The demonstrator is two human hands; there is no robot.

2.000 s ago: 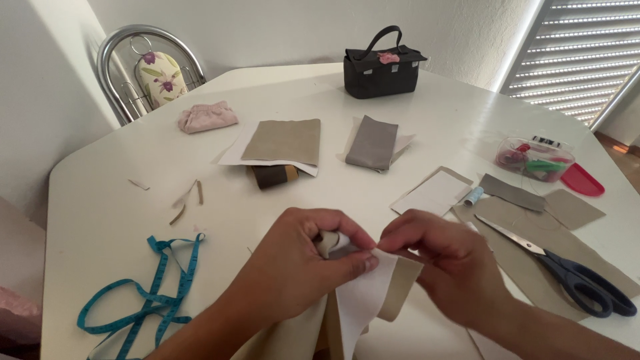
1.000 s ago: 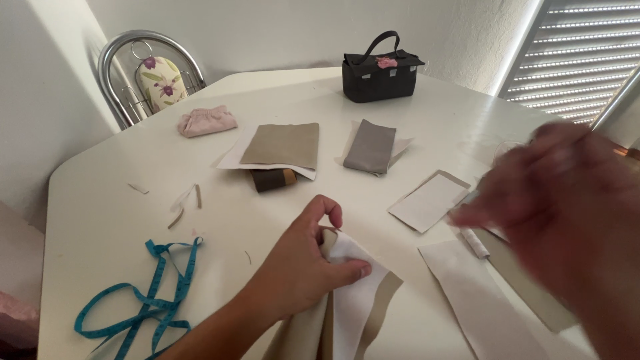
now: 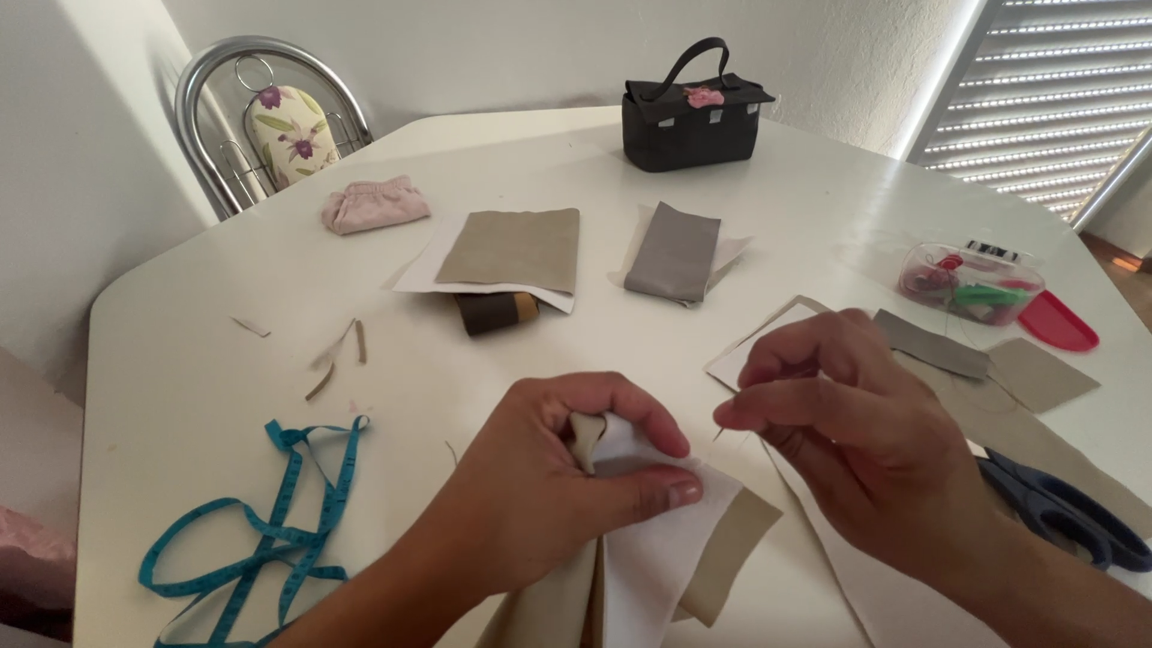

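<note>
My left hand (image 3: 585, 477) pinches folded layers of white-backed beige fabric (image 3: 675, 531) between thumb and fingers. Just to the right, my right hand (image 3: 837, 423) holds a sewing needle (image 3: 717, 434) between thumb and fingertips, its tip close to the pinched edge. The thread is too fine to follow. Black-handled scissors (image 3: 1053, 513) lie behind my right wrist, their blades hidden. A blue tape measure (image 3: 279, 540) lies in loose loops to the left of my left hand.
Beige and white pieces (image 3: 513, 252) rest on a dark roll (image 3: 495, 310). Beyond are a grey folded piece (image 3: 675, 252), a pink cloth bundle (image 3: 376, 205) and a black handbag (image 3: 693, 121). A clear box (image 3: 972, 279) with a red lid (image 3: 1057, 322) stands right. Thin scraps (image 3: 333, 360) lie left.
My right hand was at the fabric beside my left hand, then swung out to the right in a blur, and is now back near the fabric. My left hand has kept its pinch.
</note>
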